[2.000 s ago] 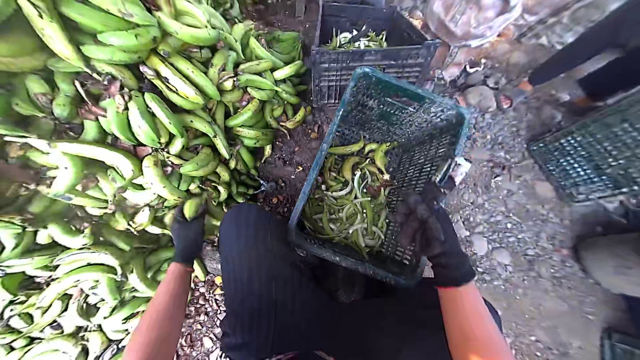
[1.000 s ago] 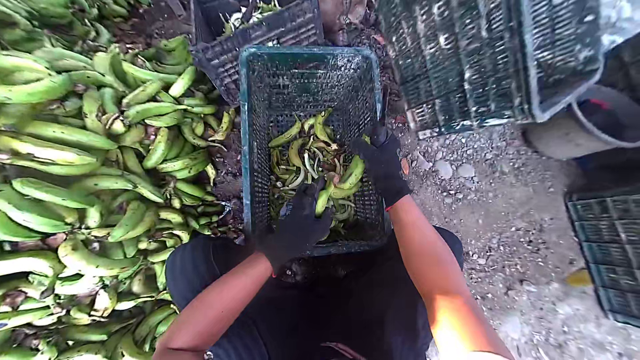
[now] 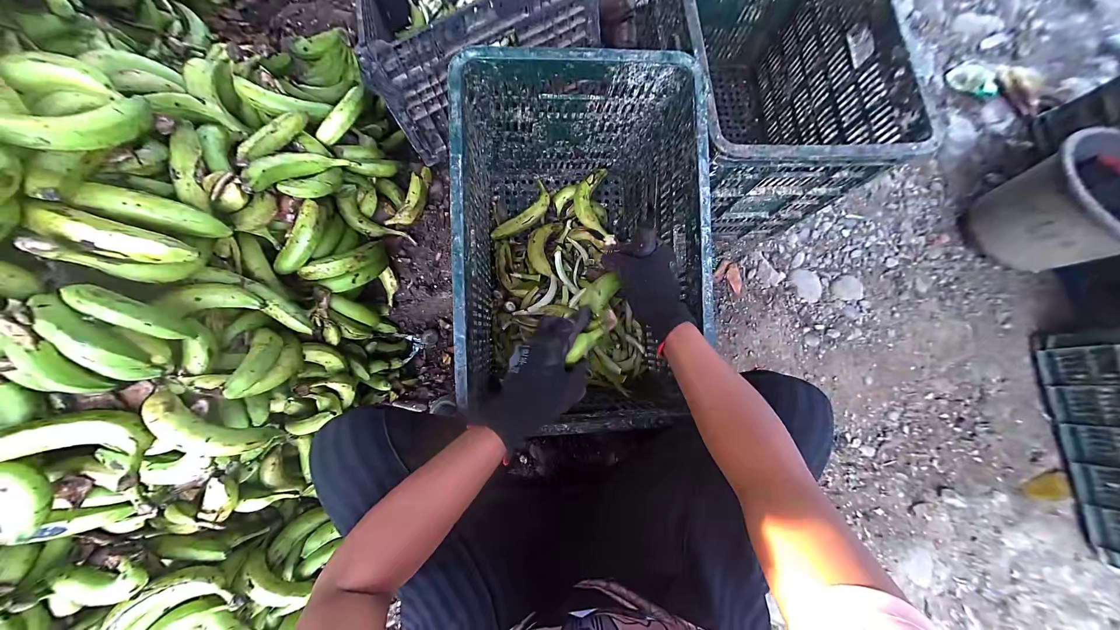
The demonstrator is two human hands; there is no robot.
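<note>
My left hand [image 3: 542,381], in a dark glove, has its fingers against small green plantains [image 3: 598,297] above the crate between my knees. My right hand [image 3: 647,280], gloved too, is at the upper right side of the same fruit; a dark object shows at its fingers, too unclear to name. The green plastic crate [image 3: 457,236] has slatted walls and holds small plantains [image 3: 525,214] and thin peel-like strips [image 3: 560,276] at its bottom. On the left lies a large heap of green plantains [image 3: 131,210].
A black crate [image 3: 420,96] stands behind at the left, and another green crate [image 3: 822,153] at the upper right. Farther right are a grey bucket [image 3: 1019,219] and a dark green crate [image 3: 1085,429]. Gravelly ground [image 3: 884,350] runs along the right side.
My left hand was at the heap two seconds ago and is now over the crate. Both hands stay together at the fruit since one second ago. The view has shifted.
</note>
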